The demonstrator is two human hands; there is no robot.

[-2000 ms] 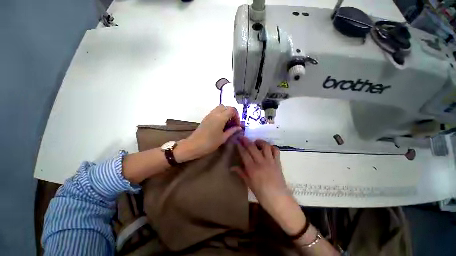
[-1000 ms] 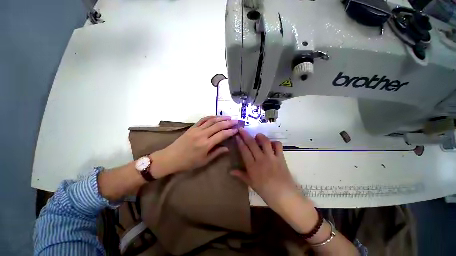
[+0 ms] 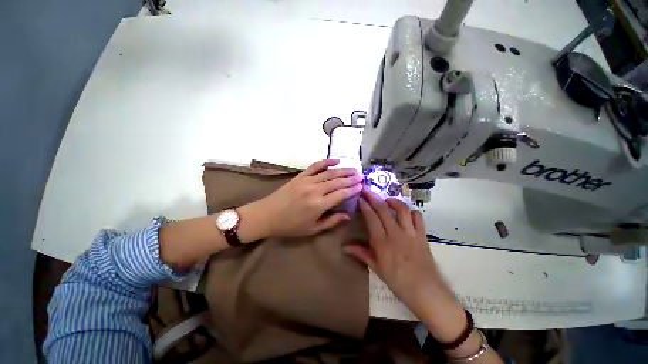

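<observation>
A brown cloth panel (image 3: 291, 284) lies on the white table in front of the sewing machine and hangs over its front edge. My left hand (image 3: 312, 199) lies flat on the cloth, its fingertips close to the lit needle area. My right hand (image 3: 398, 245) rests on the cloth's right edge, its fingers pointing to the same spot. The fingertips of both hands nearly meet there. The white machine head (image 3: 440, 106) stands over the lit presser foot area (image 3: 380, 180). The needle and the cloth's edge under my fingers are hidden or blurred by glare.
The white table (image 3: 163, 85) spreads left and behind. A printed ruler (image 3: 497, 306) runs along its front right edge. More brown cloth (image 3: 526, 343) hangs below the table at the right. A pale strip (image 3: 177, 333) lies at lap level on the left.
The view has shifted and tilted, so the machine appears further right. From two seconds ago, my left hand has gone from pinching the cloth near the needle to lying flatter on it.
</observation>
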